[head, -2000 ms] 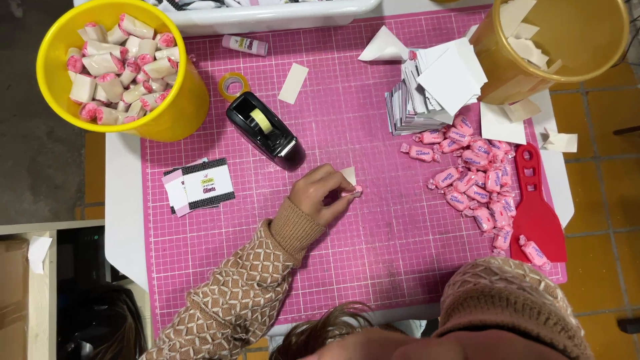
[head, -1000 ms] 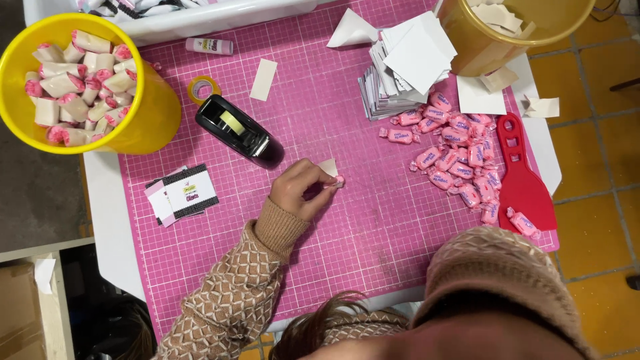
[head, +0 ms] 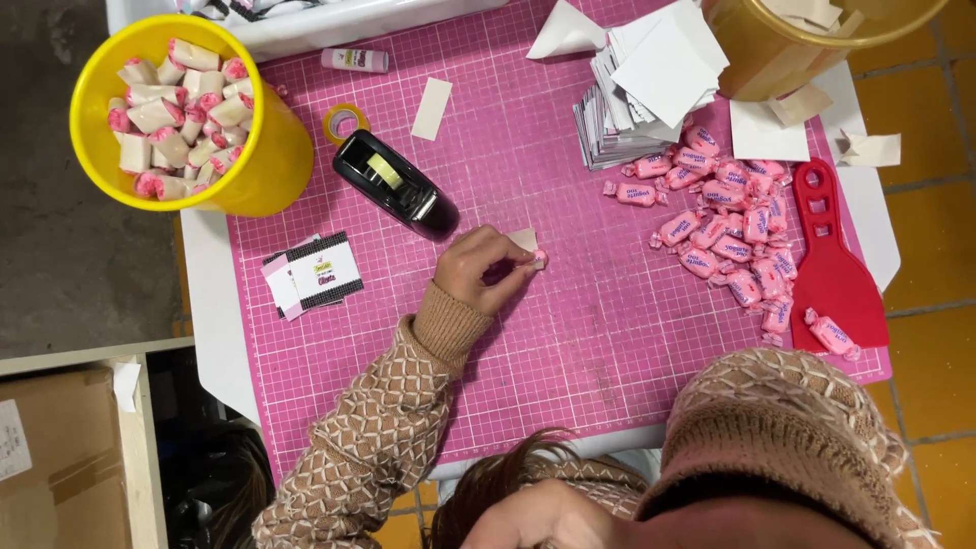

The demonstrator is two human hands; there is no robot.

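On the pink gridded cutting mat (head: 579,366), my left hand (head: 484,271) pinches a small pink-and-white piece, seemingly a candy end, between thumb and fingertips. A cream paper strip (head: 524,239) lies at those fingertips. Part of my right hand (head: 545,518) shows close to the camera at the bottom edge; its fingers are mostly out of frame, and what it holds is hidden. Beyond my left hand stands a black tape dispenser (head: 396,187), with a yellow tape roll (head: 334,128) beside it. Another cream strip (head: 432,109) lies farther back. Pink wrapped candies (head: 724,229) are heaped at right.
A yellow bucket (head: 286,152) of paper-wrapped candies stands back left, near printed cards (head: 326,271) and a small labelled tube (head: 354,60). Stacked paper squares (head: 663,65), a gold bucket (head: 743,72) and a red plastic scraper (head: 835,282) are at right. A white tray (head: 335,23) borders the back.
The view has shifted. My left hand stays at nearly the same spot on the mat, still pinching the small piece; more of my right hand shows at the bottom now.
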